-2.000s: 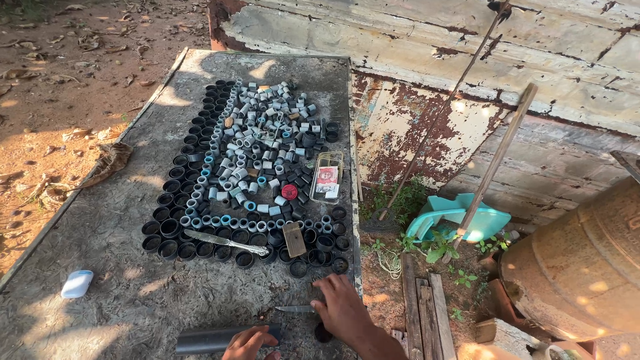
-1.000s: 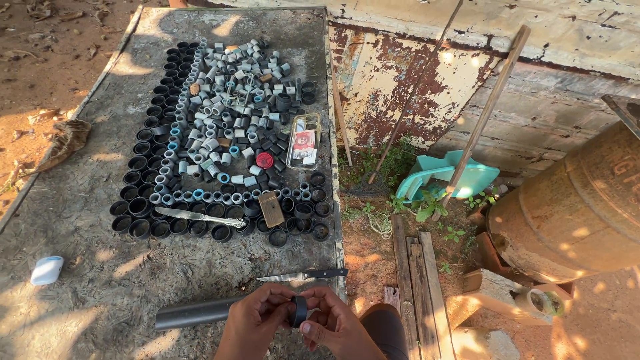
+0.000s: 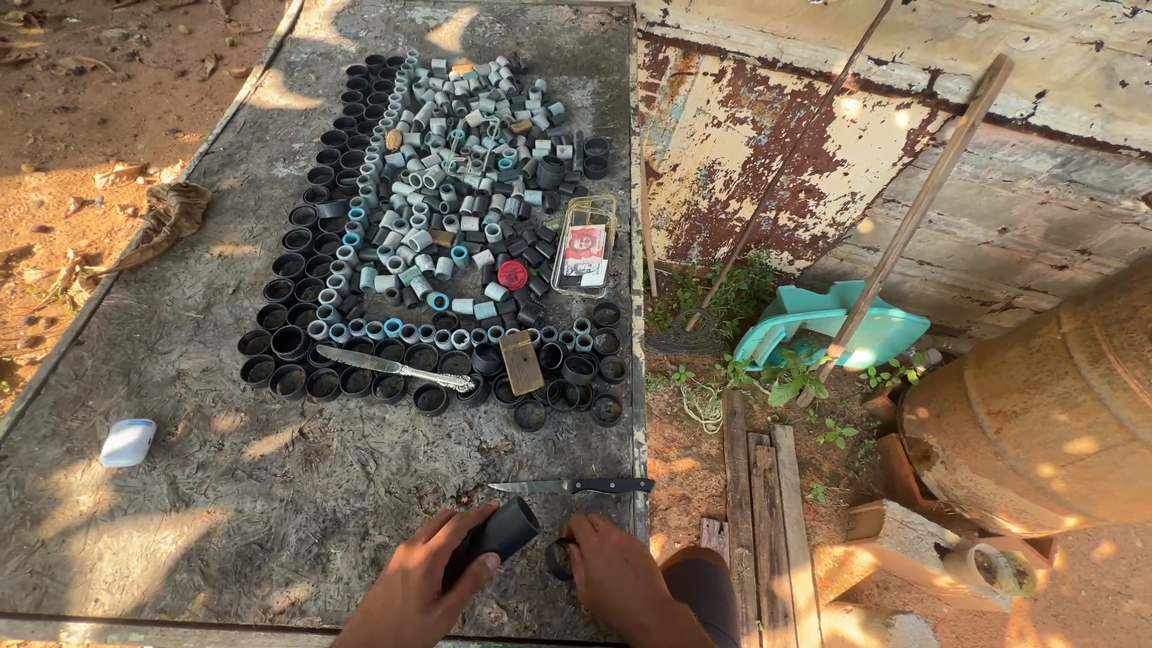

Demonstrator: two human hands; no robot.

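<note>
My left hand (image 3: 436,571) is wrapped around a black plastic pipe (image 3: 506,533), its open end tilted up to the right. Just right of it, my right hand (image 3: 607,562) holds a short black pipe ring (image 3: 559,559) by the fingertips. A knife with a black handle (image 3: 610,485) lies beyond both hands at the table's right edge. Farther off, a silver table knife (image 3: 396,367) rests on rows of black rings (image 3: 288,381), with a small wooden block (image 3: 521,363) to its right. Many cut grey pipe pieces (image 3: 418,240) are heaped inside these rows.
A white plastic case (image 3: 128,443) sits at the left of the worn table (image 3: 225,540). A clear tray (image 3: 585,246) and a red cap (image 3: 512,274) are by the heap. Beyond the table's right edge are planks (image 3: 756,513), a rusty barrel (image 3: 1044,414) and a turquoise plastic piece (image 3: 832,326).
A second ago both hands held a black ring together while the pipe lay on the table. Now my left hand has taken hold of the pipe, and only the right holds a ring.
</note>
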